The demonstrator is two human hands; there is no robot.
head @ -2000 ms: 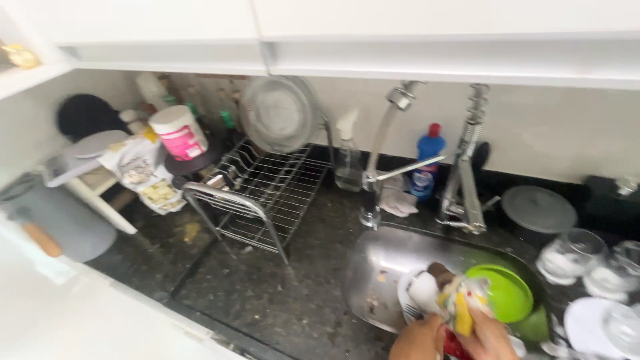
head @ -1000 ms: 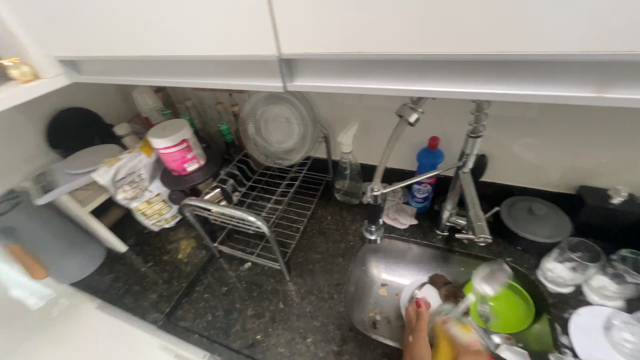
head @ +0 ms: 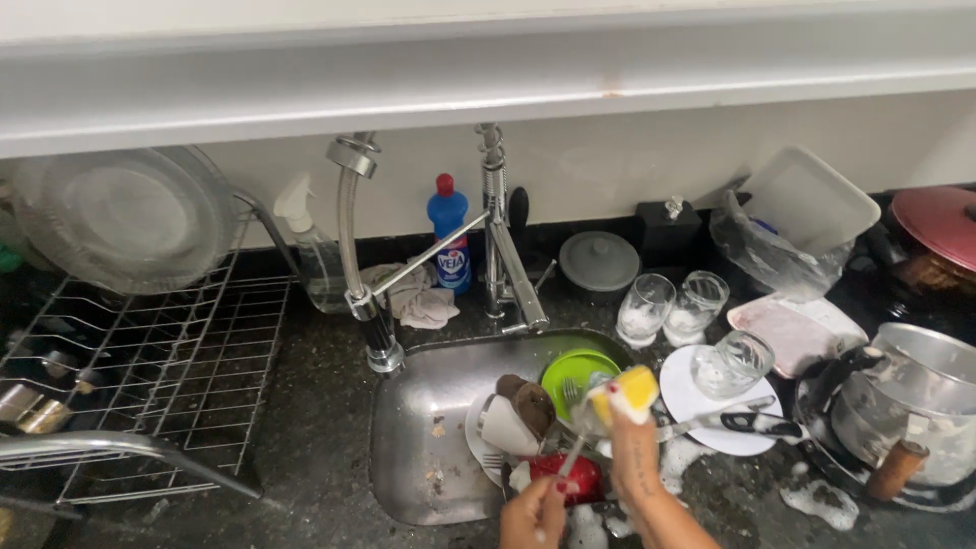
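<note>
My left hand (head: pixel 537 507), low over the sink's front edge, holds the thin handle of a utensil (head: pixel 573 455); its upper end is blurred near the sponge. In my right hand (head: pixel 631 427) is a yellow sponge (head: pixel 637 387) with white foam, above the right side of the steel sink (head: pixel 427 404). A green bowl (head: pixel 566 366) with a fork in it lies behind the sponge. To its left, a white cup (head: pixel 508 428) and brown rounded items (head: pixel 530 404) rest on a white plate (head: pixel 474 435). Something red (head: pixel 576 479) lies beneath my hands.
Soapy glasses (head: pixel 642 309), a white plate (head: pixel 690 374) bearing a glass and a black-handled knife (head: pixel 755 425), and an aluminium pot (head: pixel 877 412) stand at right. Faucet parts (head: pixel 496 229) rise behind the sink, beside a blue cleaner bottle (head: pixel 450 236). A wire dish rack (head: pixel 191 343) stands left.
The view has shifted right, showing the pot and more of the counter. One second ago a clear, shiny utensil or glass was blurred above the green bowl; now the sponge is beside the bowl.
</note>
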